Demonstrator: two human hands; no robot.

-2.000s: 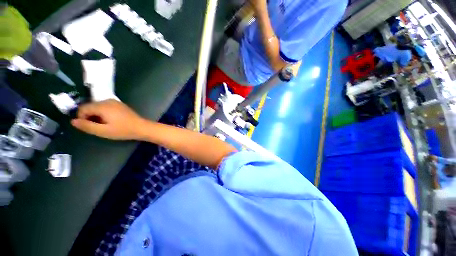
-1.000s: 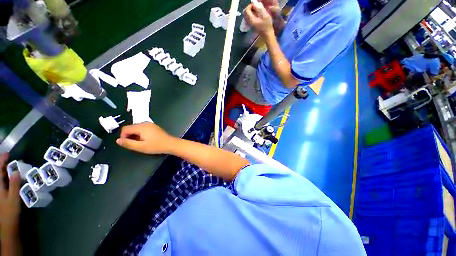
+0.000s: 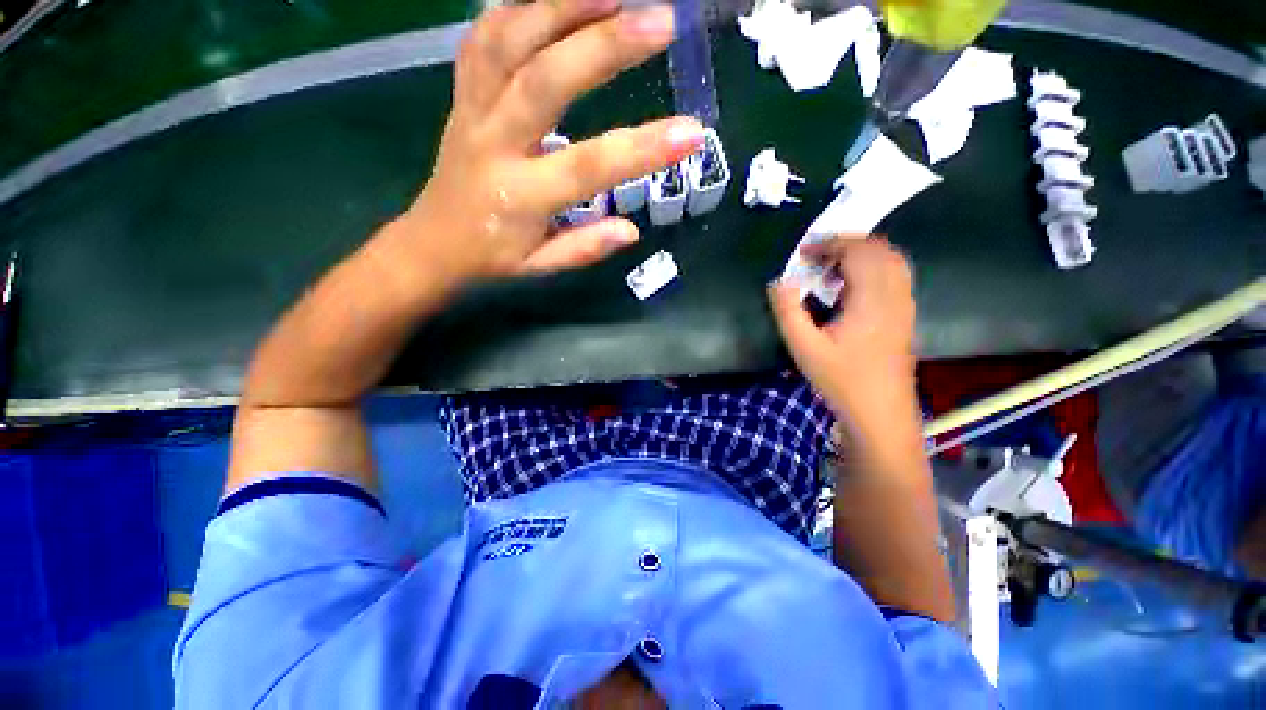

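Observation:
My left hand (image 3: 507, 167) is over the row of white housings (image 3: 708, 172), fingers spread, with no object seen in it; it hides part of the row. The open housings are dark inside. My right hand (image 3: 854, 312) is at the near side of the bench, its fingers closed on a white tissue (image 3: 875, 192). A small white fitting with prongs (image 3: 766, 180) lies between the housings and the tissue. A small white block-shaped part (image 3: 651, 275) lies nearer me. The pointed glue nozzle (image 3: 859, 144) is just beyond the tissue, below a yellow-wrapped body (image 3: 941, 17).
More crumpled white sheets (image 3: 958, 100) lie around the nozzle. A stepped strip of joined white parts (image 3: 1062, 169) and grouped white housings (image 3: 1177, 153) are at the right. A purple-blue strip (image 3: 691, 63) lies behind the housings. A pale rail (image 3: 1111, 354) and a person's blue sleeve (image 3: 1205, 479) are at lower right.
The view has turned, bringing my left hand fully in, over the housings. My right hand, formerly beside the tissue with nothing seen in it, now grips the tissue.

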